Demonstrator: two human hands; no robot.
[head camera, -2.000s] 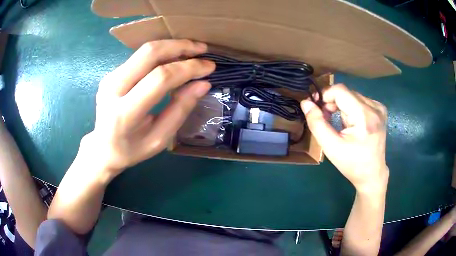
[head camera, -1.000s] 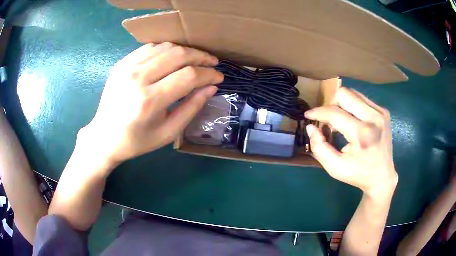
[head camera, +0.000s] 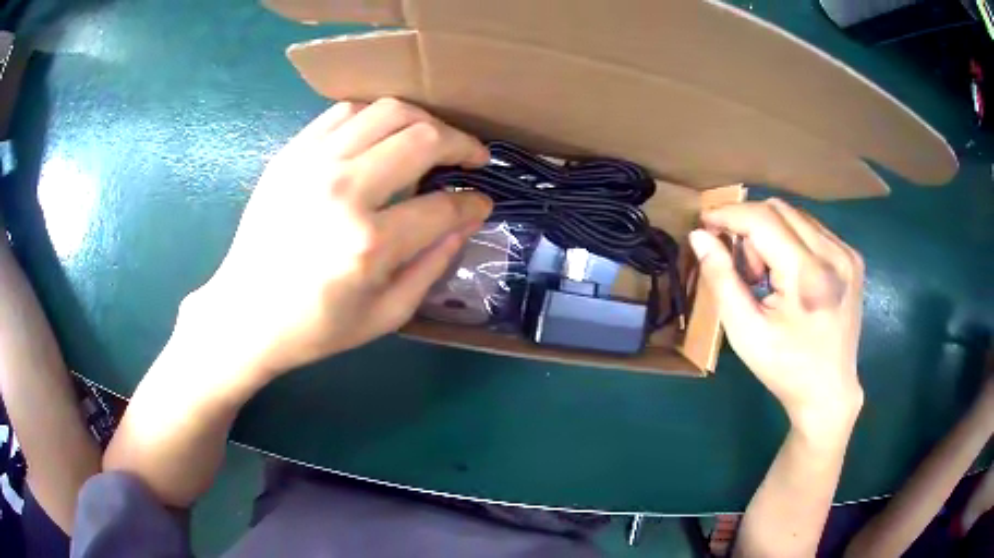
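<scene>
An open brown mailer box (head camera: 708, 347) lies in front of me with its lid (head camera: 654, 93) standing open behind. A black coiled cable (head camera: 567, 202) lies across the back of the box. A dark power adapter (head camera: 592, 322) with a pale plug (head camera: 581, 265) above it sits at front right, and a bagged device (head camera: 469, 286) in clear plastic at front left. My left hand (head camera: 349, 223) has its fingers on the coil's left end. My right hand (head camera: 779, 278) is at the box's right wall, thumb and index finger at its top edge; whether it grips the wall is unclear.
The box lies on a glossy green bench top (head camera: 469, 425) with a curved near edge. Another person's arm (head camera: 38, 381) is at the left edge, and another arm (head camera: 937, 480) at the lower right. Dark equipment (head camera: 872, 11) is at the top right.
The coil has settled lower and flatter in the box. My right hand has let go of the cable end and moved to the right wall. The box sits slightly further right and lower.
</scene>
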